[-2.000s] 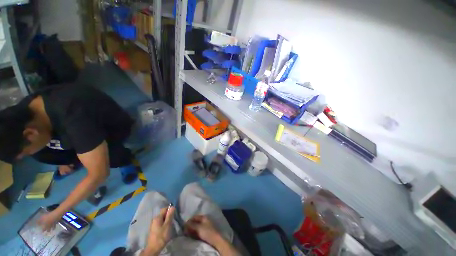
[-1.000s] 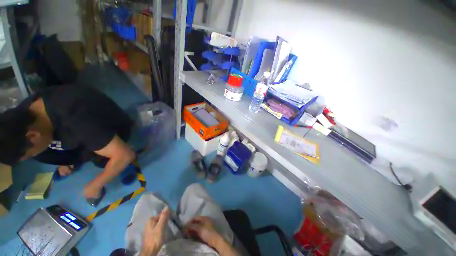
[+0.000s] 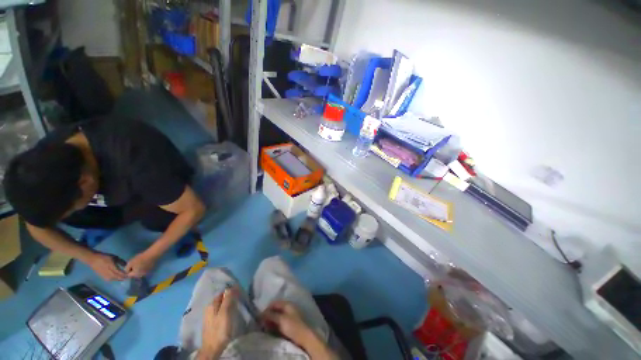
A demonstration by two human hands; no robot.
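Note:
My left hand point(image 3: 220, 318) rests on my left thigh with its fingers curled; whether it holds something thin is too blurred to tell. My right hand point(image 3: 282, 319) lies in my lap, fingers bent and partly hidden, and I cannot tell if it holds anything. The digital scale point(image 3: 76, 323) is on the blue floor at the lower left with its display lit. Small black parts point(image 3: 67, 346) lie on its plate near the bottom edge. A crouching person holds a small dark object point(image 3: 121, 264) in both hands beside the scale.
A grey shelf point(image 3: 485, 249) on the right bears a form on yellow backing point(image 3: 420, 202), a red-lidded jar point(image 3: 332, 124), a bottle and file trays. An orange box point(image 3: 292, 169), shoes and containers stand below. A yellow pad point(image 3: 56, 264) is on the floor, left.
The other person's hand has left the scale, and both their hands now meet at a small dark object; their head has moved right. My left hand has shifted slightly; my right hand stays in my lap.

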